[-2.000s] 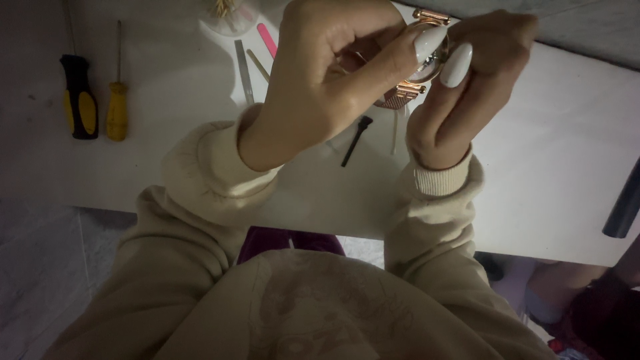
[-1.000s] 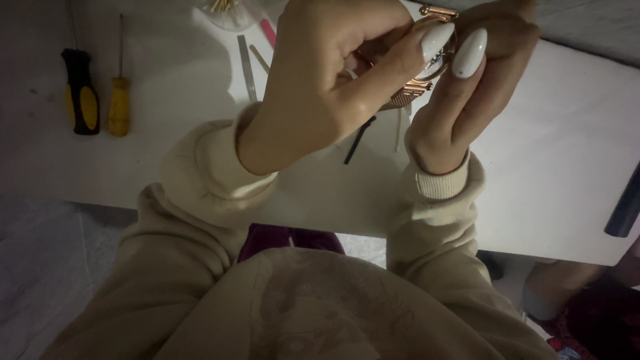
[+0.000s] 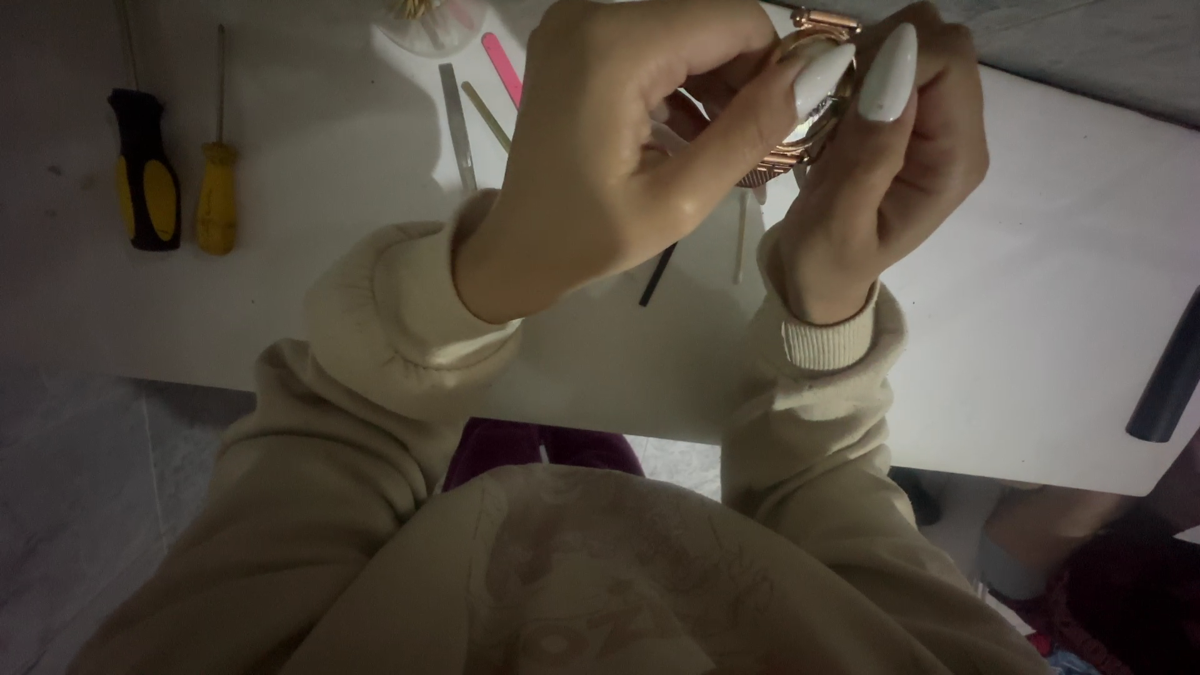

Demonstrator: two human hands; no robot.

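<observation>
Near the top of the head view, both my hands hold a rose-gold wristwatch (image 3: pixel 774 167) with a metal band, raised above the white table. My left hand (image 3: pixel 609 159) grips it from the left, its thumb lying over the round case. From the right, my right hand (image 3: pixel 881 159) pinches the case edge, thumb raised beside the other thumb. My fingers hide much of the case and band. Below the hands lie a thin black tool (image 3: pixel 658 275) and a cotton swab or thin stick (image 3: pixel 742 239), both partly covered.
Two screwdrivers, one black and yellow (image 3: pixel 148 187), one yellow (image 3: pixel 217 202), lie on the white table (image 3: pixel 609 375) at left. A pink file (image 3: pixel 502 67), a grey strip (image 3: pixel 458 127) and a round container (image 3: pixel 439 28) are nearer the hands. A dark cylinder (image 3: pixel 1167 375) lies at right; another person's leg (image 3: pixel 1041 525) shows below.
Both hands keep hold of the watch. The thumbs have shifted slightly on its case, and the right thumb points more upward than two seconds ago.
</observation>
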